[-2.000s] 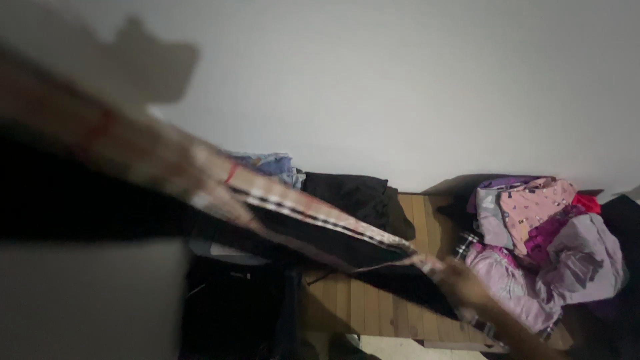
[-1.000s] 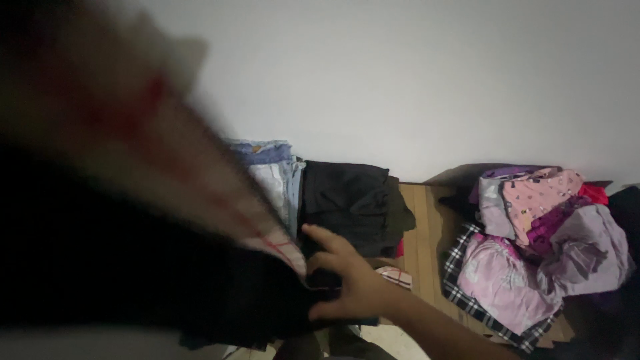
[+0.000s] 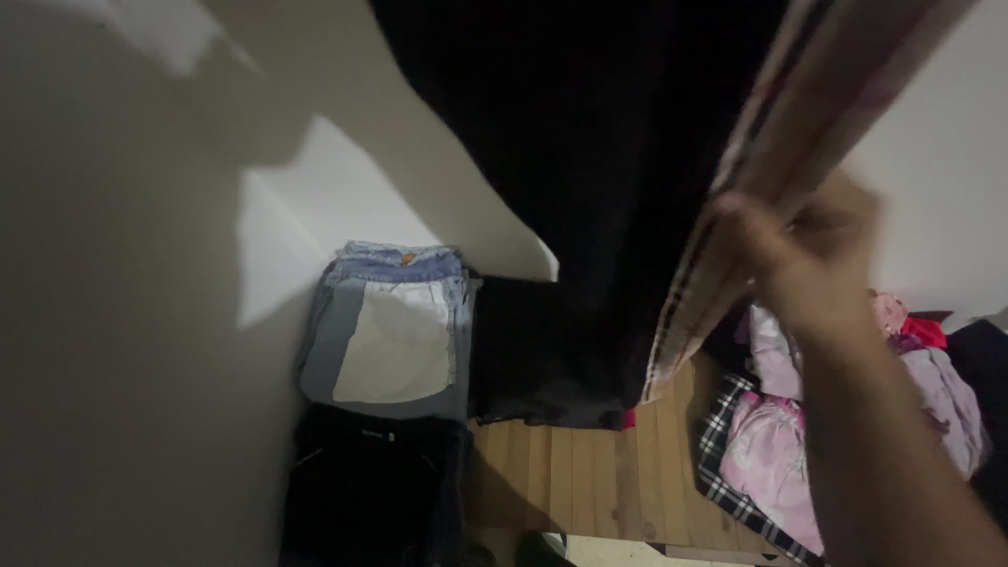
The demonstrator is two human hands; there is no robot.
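A large black cloth (image 3: 583,134) with a beige, red and black plaid border hangs from the top of the head view, its upper part out of frame. At its right edge, my right hand (image 3: 811,252), blurred by motion, grips the plaid band (image 3: 827,102) between thumb and fingers. My left hand is not visible. Behind the cloth's lower end lies folded black clothing (image 3: 520,354), partly covered from view. Left of that is a stack of folded blue denim (image 3: 398,272) with a pale patch on top.
Folded black clothing with a small label (image 3: 370,488) lies nearest on the left. A pile of pink and lilac clothes (image 3: 768,449) and black-and-white plaid cloth (image 3: 717,441) rest at right on the wooden slatted surface (image 3: 583,480). A white wall (image 3: 945,197) stands behind.
The black and plaid cloth, earlier stretching across the left side, now hangs at the upper middle and right. My right hand, apart-fingered near its edge one second ago, has moved up and right and grips the border.
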